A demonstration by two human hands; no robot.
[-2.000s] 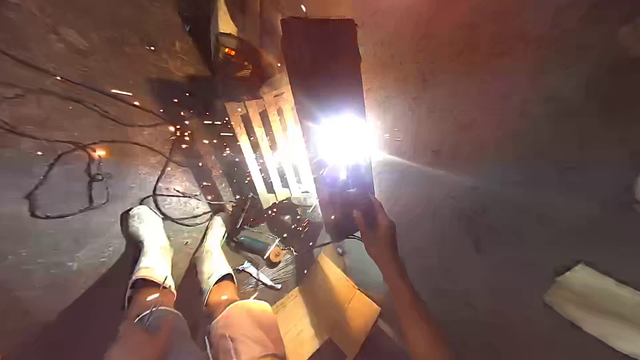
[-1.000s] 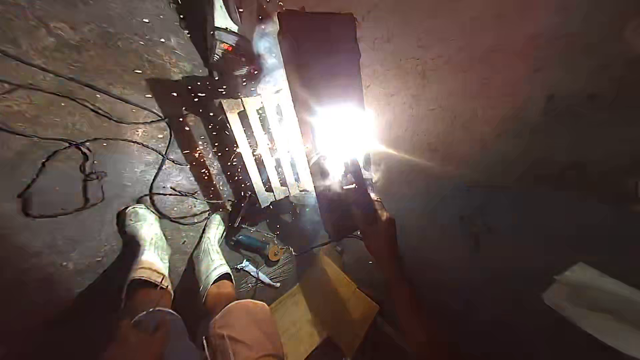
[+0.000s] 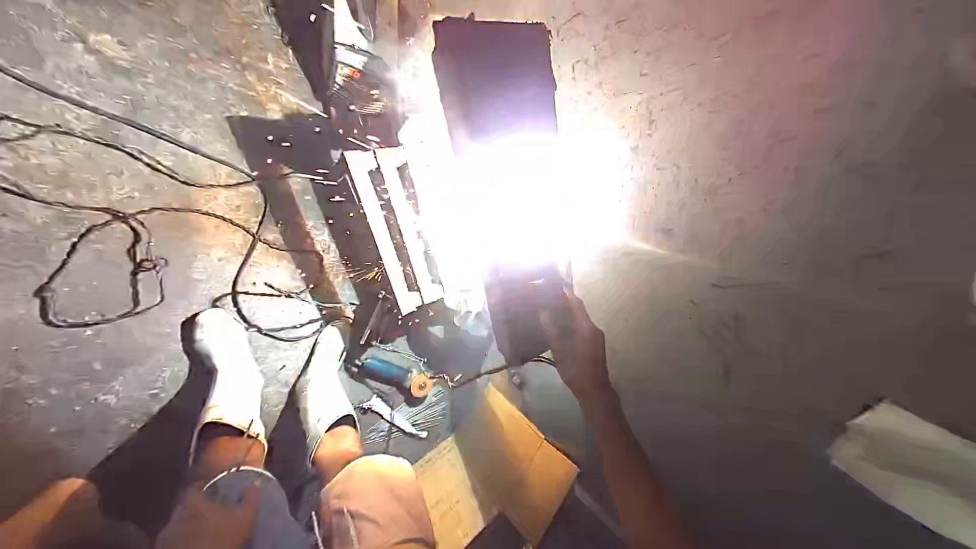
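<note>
A long dark rectangular metal piece [image 3: 496, 80] lies across the middle, its centre lost in a white welding glare [image 3: 534, 202]. At its lower right edge is my right hand [image 3: 583, 343], fingers curled against or beside it; whether they grip this piece or a tool is unclear in the glare and shadow. What seems to be my left hand [image 3: 217, 511] is blurred over the denim-covered knee at the lower left, its fingers hard to make out. Pale slatted metalwork [image 3: 385, 229] adjoins the dark piece on the left, with sparks scattered over it.
A blue angle grinder [image 3: 389, 372] and thin rods [image 3: 419, 415] lie below the slats. Opened cardboard [image 3: 518, 457] is near my knees. Black cables [image 3: 99, 221] loop across the floor beside my light-coloured footwear [image 3: 229, 366]. A pale sheet [image 3: 907, 465] lies at right.
The welding glare has grown much larger and now hides more of the dark piece and the slats. My right hand stays near the piece's lower end.
</note>
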